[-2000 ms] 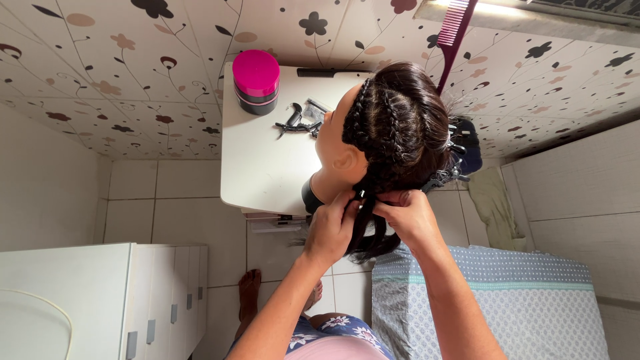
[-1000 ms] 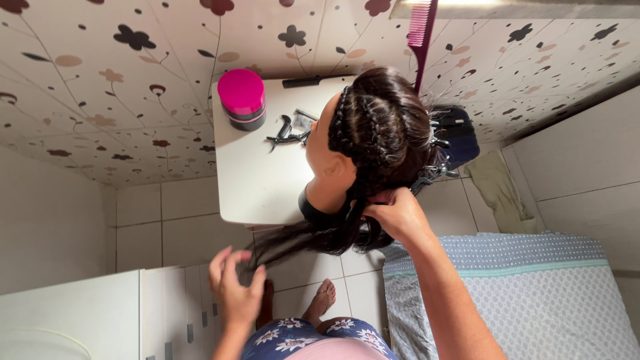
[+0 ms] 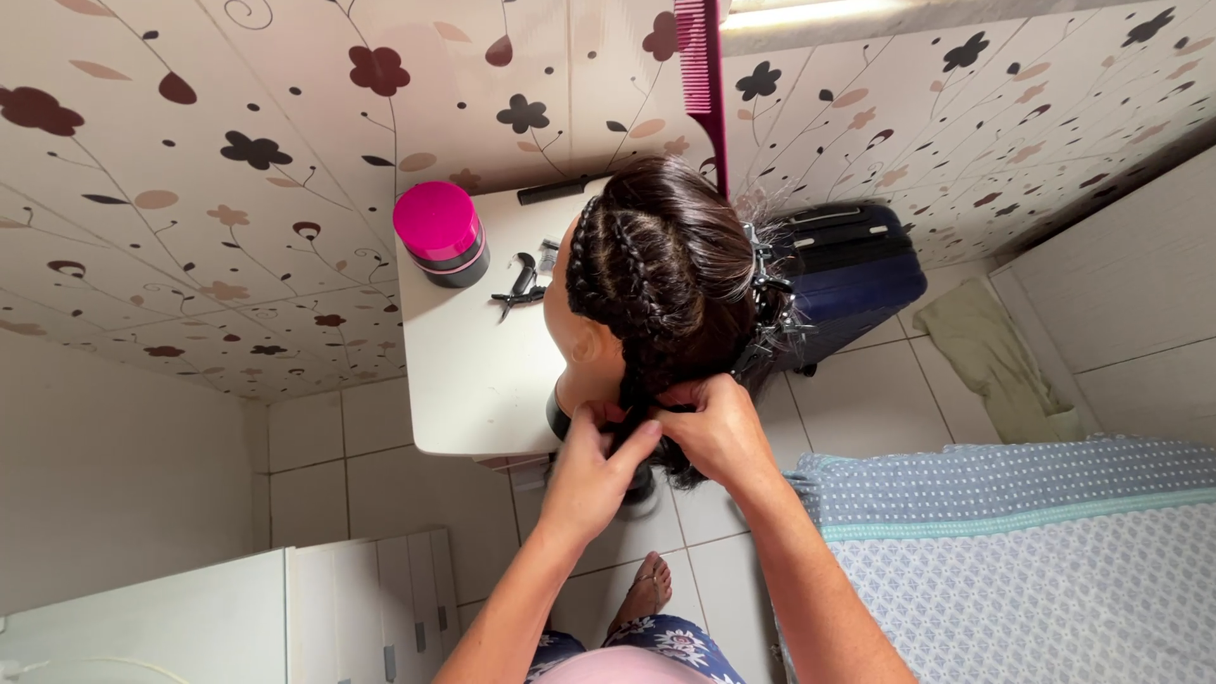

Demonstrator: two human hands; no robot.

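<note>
A mannequin head (image 3: 581, 356) with dark hair faces left at the table's right side. Braids (image 3: 638, 271) run close to its scalp. My left hand (image 3: 597, 475) grips a strand of the dark hair below the ear, thumb and fingers pinched on it. Beside it, my right hand (image 3: 717, 427) pinches hair at the nape, its fingertips partly hidden in the strands. Several metal hair clips (image 3: 771, 294) hold hair at the back of the head. A magenta tail comb (image 3: 703, 85) stands upright behind the head, its lower end hidden.
The white table (image 3: 465, 399) carries a jar with a magenta lid (image 3: 437, 220), black hair clips (image 3: 521, 285) and a black comb (image 3: 551, 193). A blue suitcase (image 3: 845, 275) stands behind the head. A covered bed (image 3: 1026, 570) is at lower right, a white drawer unit (image 3: 370, 608) at lower left.
One second ago my left hand was apart from the head, out to the lower left near the loose hair ends; now it is back at the hair beside my right hand.
</note>
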